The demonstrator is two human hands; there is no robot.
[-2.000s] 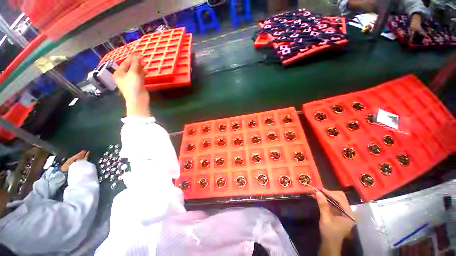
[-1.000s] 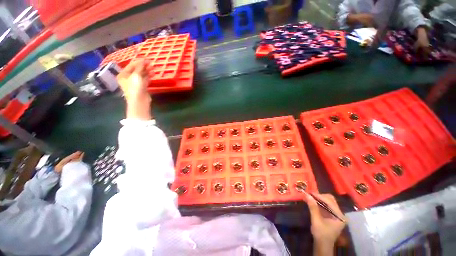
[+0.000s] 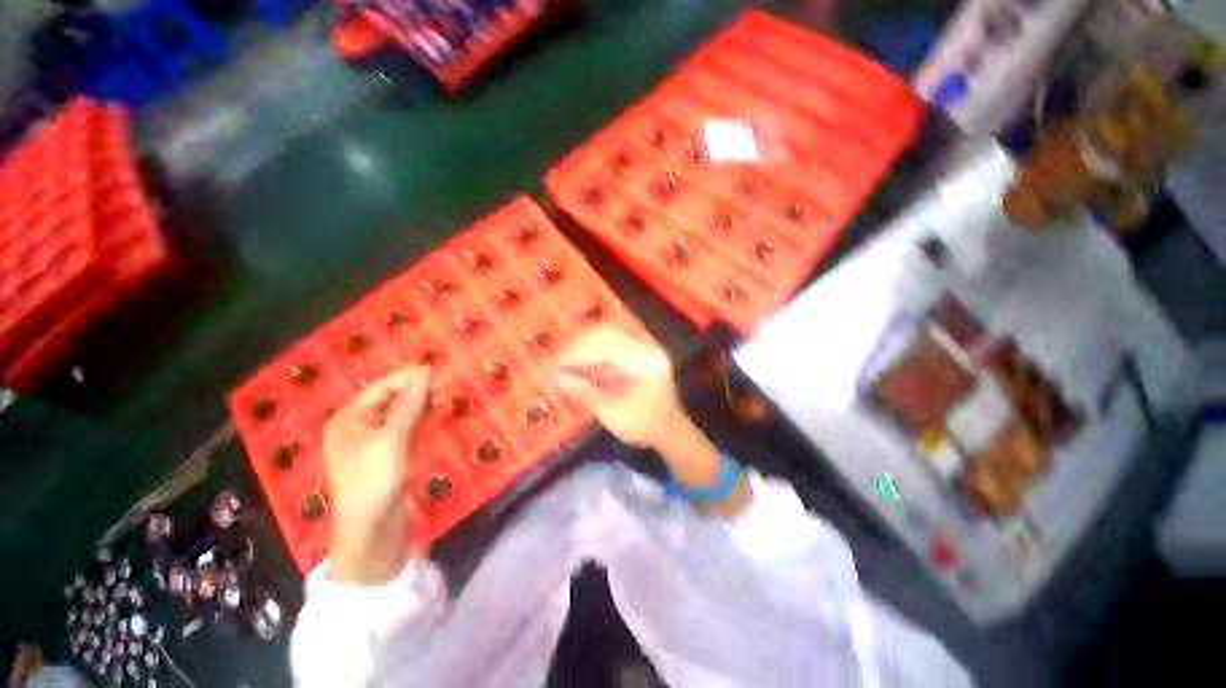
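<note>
A red-orange parts tray [image 3: 390, 352] lies in front of me with small dark and copper round parts in its cells. My left hand [image 3: 377, 450] is over the tray's lower left part, fingers bent together; blur hides whether it holds something. My right hand [image 3: 621, 383], with a blue wristband [image 3: 713, 484], is over the tray's right side, fingers together. The tweezers cannot be made out in the blur. A second red tray [image 3: 820, 108] lies beyond to the right, partly filled, with a small white-labelled bag [image 3: 730, 139] on it.
A white-grey machine top [image 3: 834, 363] with brown-copper blocks [image 3: 928, 390] and a red button [image 3: 944, 552] stands at right. Loose silvery parts [image 3: 121, 605] lie at lower left. Stacked red trays [image 3: 81, 242] are at far left. Another red tray with dark parts [image 3: 457, 40] is at the top.
The view has swung right and down and is blurred. My left hand has come from the stacked trays to the front tray. My right hand has moved from the tray's near corner over the tray.
</note>
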